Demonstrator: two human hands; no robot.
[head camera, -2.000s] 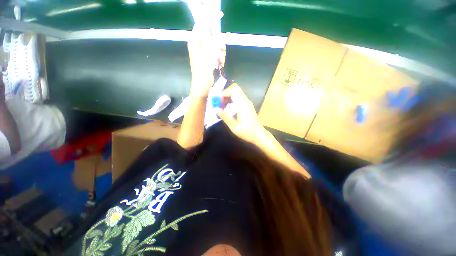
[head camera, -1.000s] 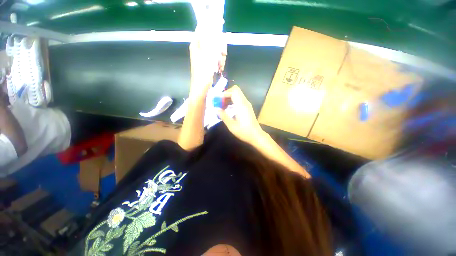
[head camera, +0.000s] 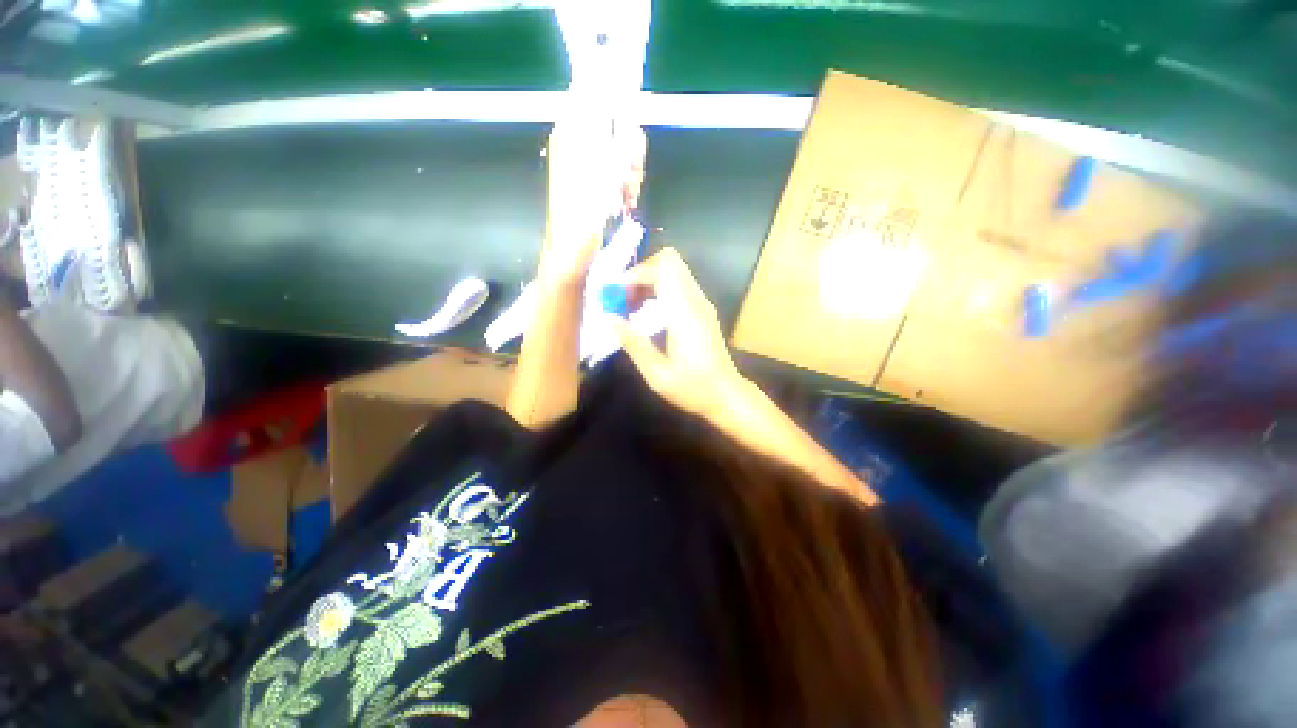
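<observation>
My right hand (head camera: 669, 324) is pinched on a small blue piece (head camera: 615, 299), low at the middle of the bench. My left hand (head camera: 583, 185) lies just beyond it, washed out by glare; its fingers cannot be told apart. White insoles (head camera: 612, 256) show beside and under my hands. I cannot tell whether my left hand grips one. Another white insole (head camera: 452, 307) lies alone on the dark bench to the left.
A flattened cardboard sheet (head camera: 854, 213) lies at the right with blue pieces (head camera: 1037, 309) on it, beside a blurred person. White shoes (head camera: 78, 213) stand at the far left near another person. An open carton (head camera: 384, 413) is below the bench edge. A pale rail (head camera: 356, 105) borders the green belt.
Another blue piece now shows near the cardboard's upper right, and the neighbour at the right has shifted. My hands have stayed almost in place.
</observation>
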